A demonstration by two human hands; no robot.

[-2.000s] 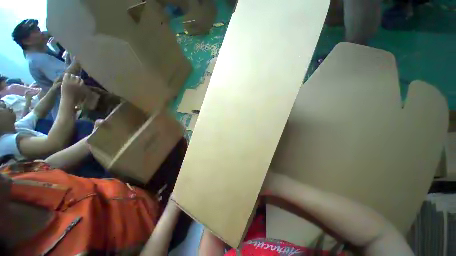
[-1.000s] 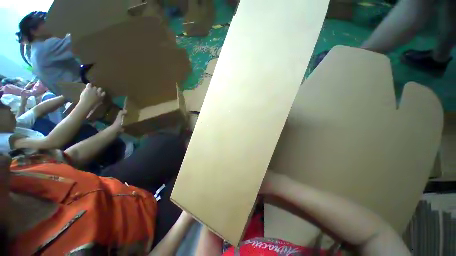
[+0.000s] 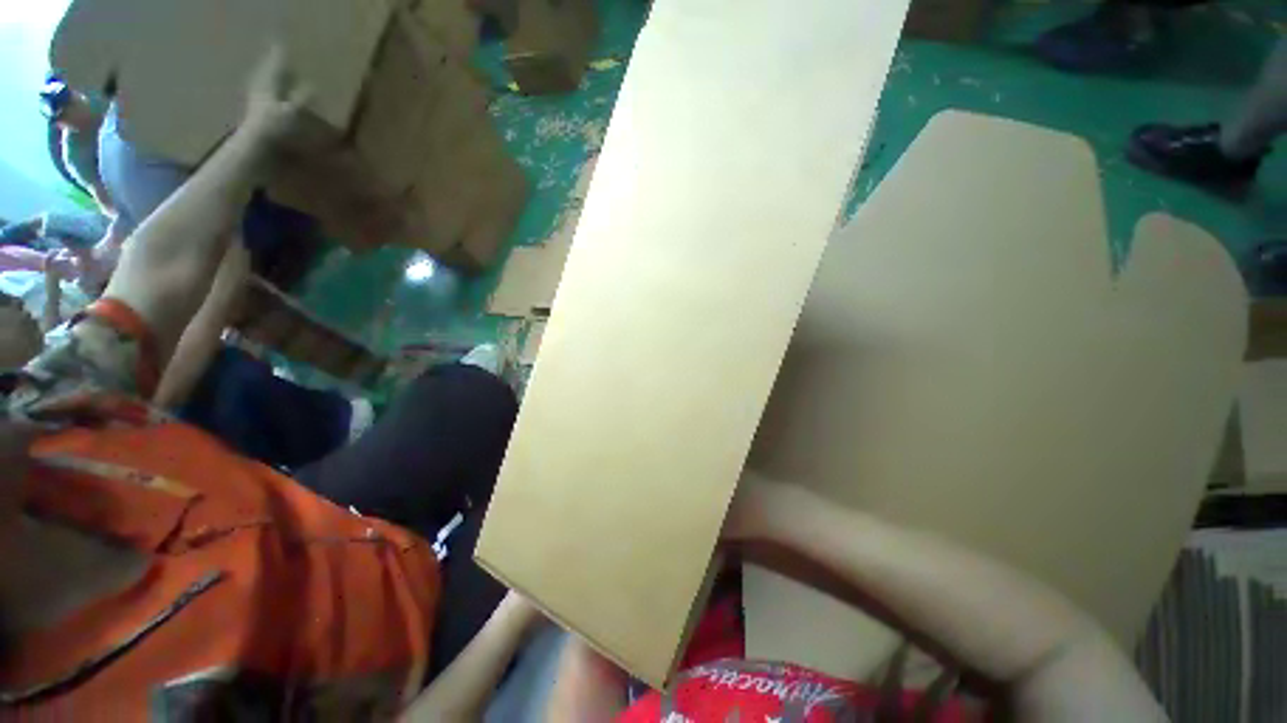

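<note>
A mailer box with a long plain side wall panel [image 3: 678, 339] slants across the middle, from the top edge down to my red shirt. Its large lid panel [image 3: 974, 381], with rounded flaps and a slit at the far end, spreads to the right. My right forearm [image 3: 917, 565] comes from the lower right and crosses in front of the lid panel; the hand is hidden behind the long wall. My left forearm [image 3: 480, 657] rises from the bottom edge to the wall's lower left corner; its hand is also hidden.
A person in an orange garment [image 3: 226, 551] sits close at left, one arm raised to a large cardboard piece [image 3: 212, 71]. Cardboard scraps [image 3: 529, 283] lie on the green floor [image 3: 988, 71]. A dark shoe [image 3: 1193, 153] is at upper right. A stack of blanks [image 3: 1221, 622] stands at lower right.
My box and forearms have barely moved, shifting slightly left. The neighbour's open box has left their lap, and their arm now reaches up to the raised cardboard. The legs at upper right have shifted.
</note>
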